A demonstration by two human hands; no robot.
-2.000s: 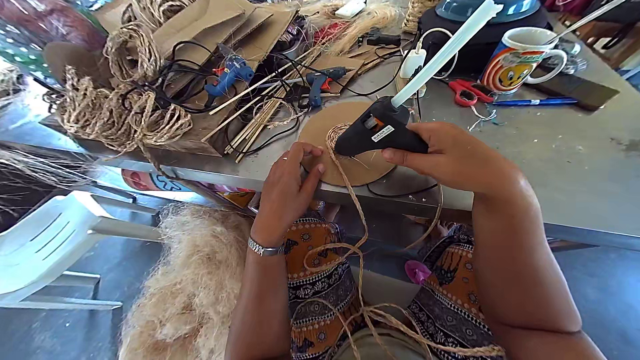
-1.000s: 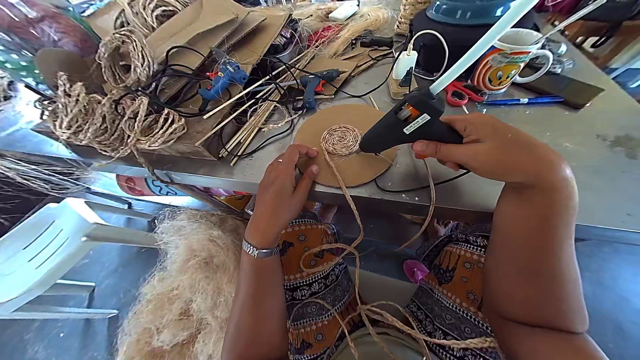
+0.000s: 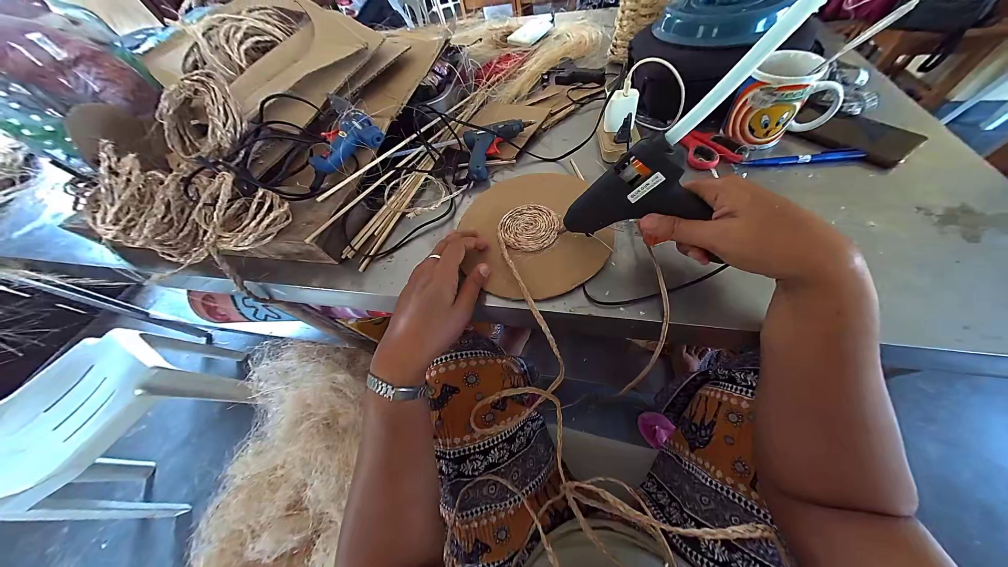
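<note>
A round cardboard disc (image 3: 563,272) lies at the table's edge, with a flat spiral of braided fibre cord (image 3: 531,227) at its middle. The cord's free length (image 3: 542,319) runs down over the edge to my lap. My left hand (image 3: 445,295) rests on the disc's left rim, fingers on the cardboard, beside the cord. My right hand (image 3: 736,220) is closed around the handle of a black hot glue gun (image 3: 630,193), a long glue stick (image 3: 732,75) rising from its back. The gun's nozzle is at the spiral's right edge; whether it touches is hard to tell.
Beyond the disc lie two blue glue guns (image 3: 346,146) (image 3: 484,150), thin sticks (image 3: 402,209) and cables. Cord bundles (image 3: 189,205) and cardboard sheets (image 3: 315,67) are at left. Red scissors (image 3: 709,150), a blue pen (image 3: 803,157) and a mug (image 3: 776,102) stand or lie at right. Loose fibre (image 3: 279,465) hangs below.
Two seconds ago the glue gun covered much of the spiral; it has shifted right, and the spiral now shows. My left hand stays at the disc's left rim.
</note>
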